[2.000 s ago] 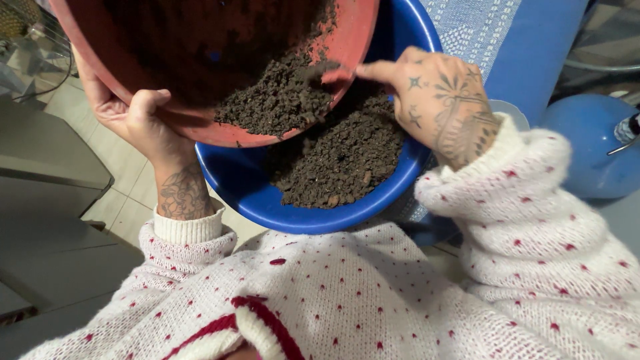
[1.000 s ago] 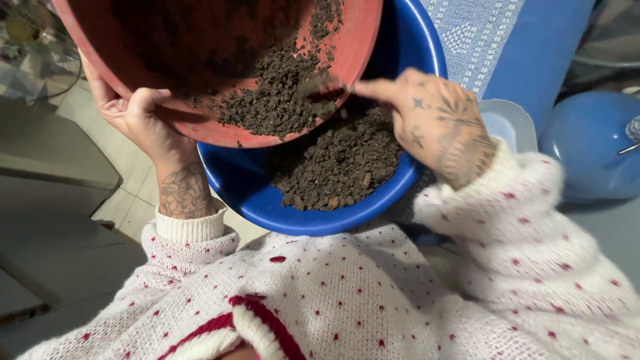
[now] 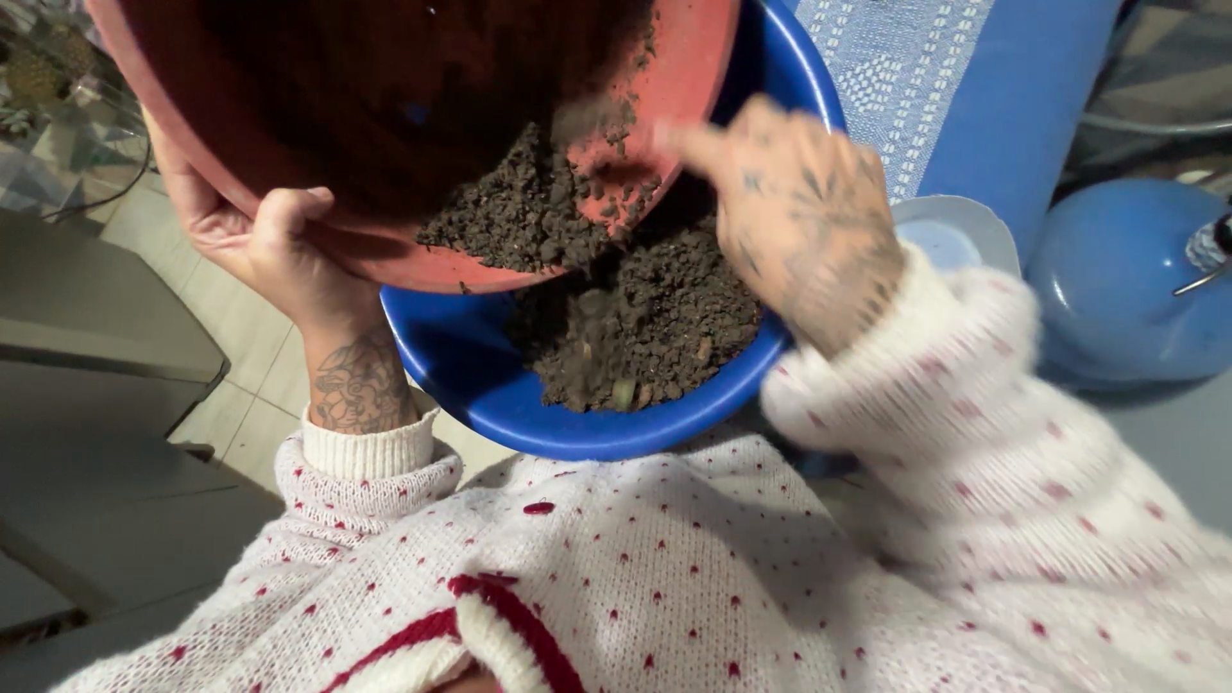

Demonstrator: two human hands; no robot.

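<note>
My left hand (image 3: 279,250) grips the rim of a tilted reddish plastic basin (image 3: 375,258), thumb over the edge. Dark crumbly soil (image 3: 529,207) lies at the basin's lower lip. Beneath is a blue plastic basin (image 3: 597,438) with a heap of soil (image 3: 674,318), where some soil looks blurred as it falls. At the reddish basin's right edge is my right hand (image 3: 804,207), back up, its index finger pointing left and the others curled. A blurred brownish shape shows beyond that fingertip; whether the hand holds it, I cannot tell.
A blue cloth with a white pattern (image 3: 876,87) covers a surface at upper right. On that side are a pale translucent dish (image 3: 962,231) and a rounded blue object (image 3: 1126,279) with a metal part. Grey cabinet-like surfaces (image 3: 96,289) and floor tiles are at left.
The soil in the reddish basin has shifted toward its lip, and some is dropping into the blue basin. My right hand stays by the rim with small movements. My left hand keeps its hold.
</note>
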